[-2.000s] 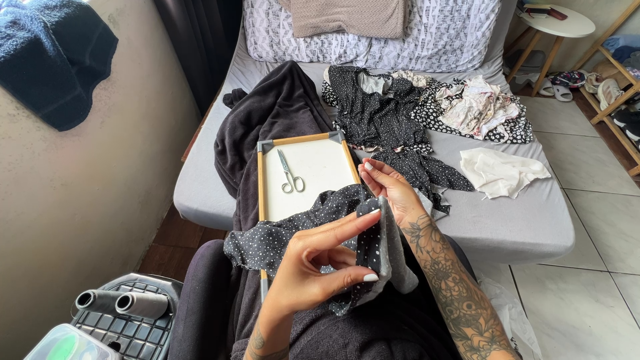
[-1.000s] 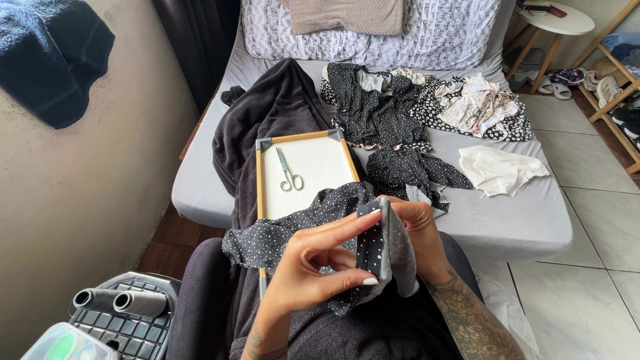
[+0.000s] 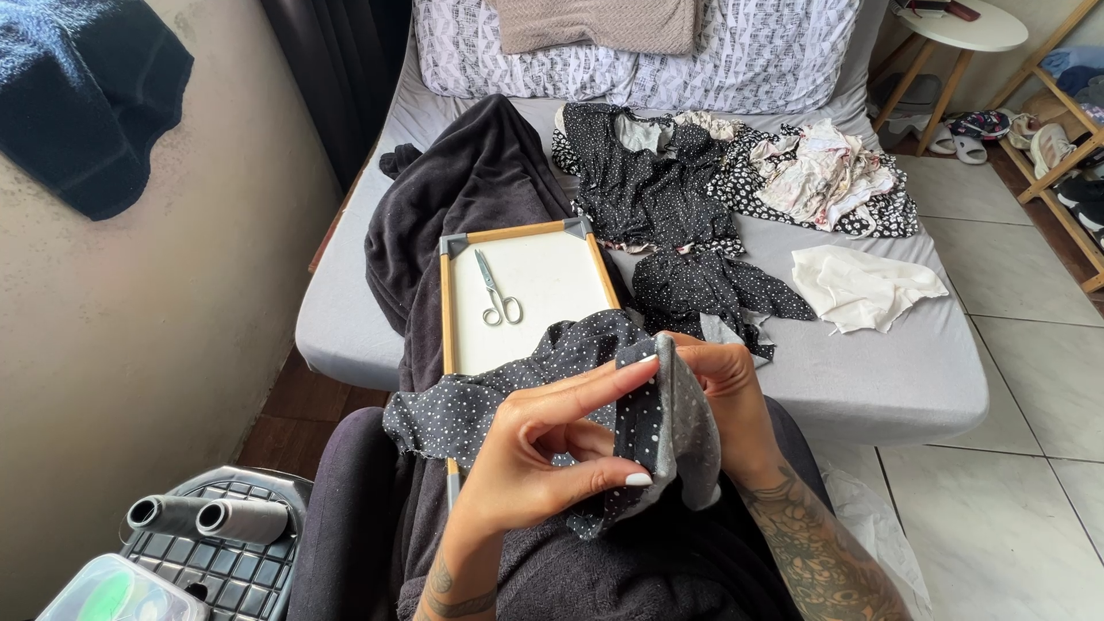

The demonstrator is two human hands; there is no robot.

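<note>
Black fabric with white dots (image 3: 517,379) lies across the lower part of a wood-framed white board (image 3: 552,297) on my lap. My left hand (image 3: 561,448) pinches a folded edge of this fabric between forefinger and thumb. At the top of the same edge, my right hand (image 3: 724,388) grips the cloth, its fingertips partly hidden behind it. The greyer reverse side of the fabric hangs between both hands. Metal scissors (image 3: 496,293) rest on the board, blades toward its top, beyond the fabric.
Dotted black garment pieces (image 3: 655,190), a white cloth (image 3: 862,285) and a floral cloth (image 3: 824,172) lie on the bed (image 3: 880,379). A dark blanket (image 3: 457,190) is left of them. Thread cones (image 3: 246,521) and a plastic container (image 3: 121,595) sit on a black stool (image 3: 224,569) at lower left.
My right hand was raised slightly away from the folded edge two seconds ago; it has since come down onto the cloth. My left hand keeps its pinch in nearly the same place.
</note>
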